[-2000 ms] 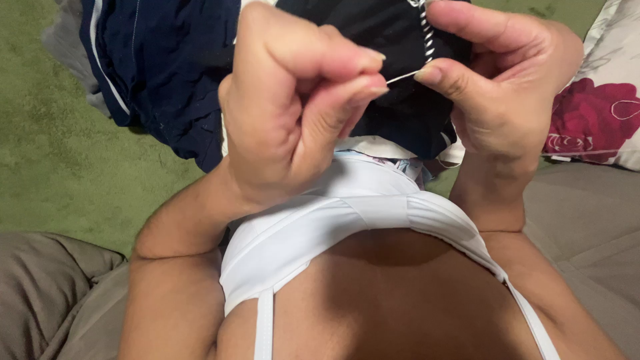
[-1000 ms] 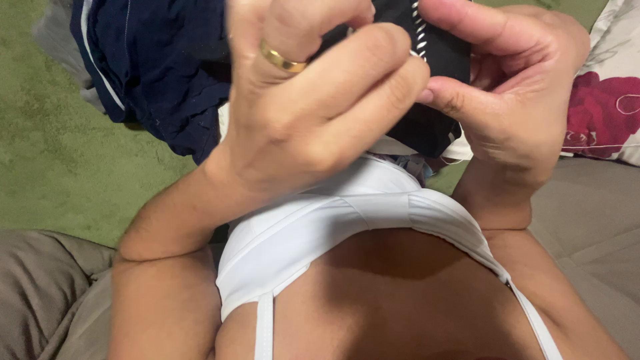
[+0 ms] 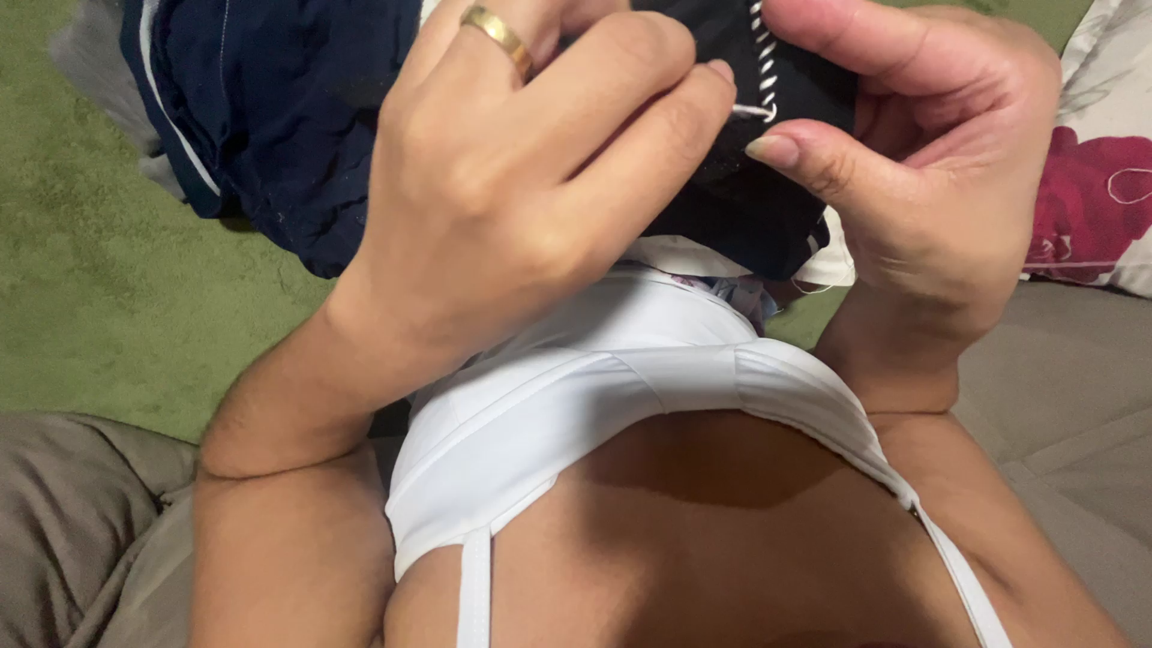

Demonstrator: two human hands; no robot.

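Black fabric (image 3: 720,193) bears a row of white slanted stitches (image 3: 765,63) near my right hand. My left hand (image 3: 531,153), a gold ring on one finger, is curled over the fabric's left part. A short white thread (image 3: 751,111) runs from under its fingertips to the lowest stitch; the thumb and any needle are hidden. My right hand (image 3: 918,144) grips the fabric from the right, its fingers partly behind it. Its thumb tip lies just below the end of the stitch row.
Dark navy cloth (image 3: 279,117) with a pale stripe lies at the upper left, over a green textile surface (image 3: 81,297). A floral cushion or cloth (image 3: 1089,198) with a loose thread loop is at the right. Grey-brown upholstery (image 3: 1062,378) flanks both arms.
Two seconds ago my left hand pinched the thread, stretched left of the fabric. It has since turned so its back shows, with the fingers curled over the fabric. My right hand stays at the stitched edge.
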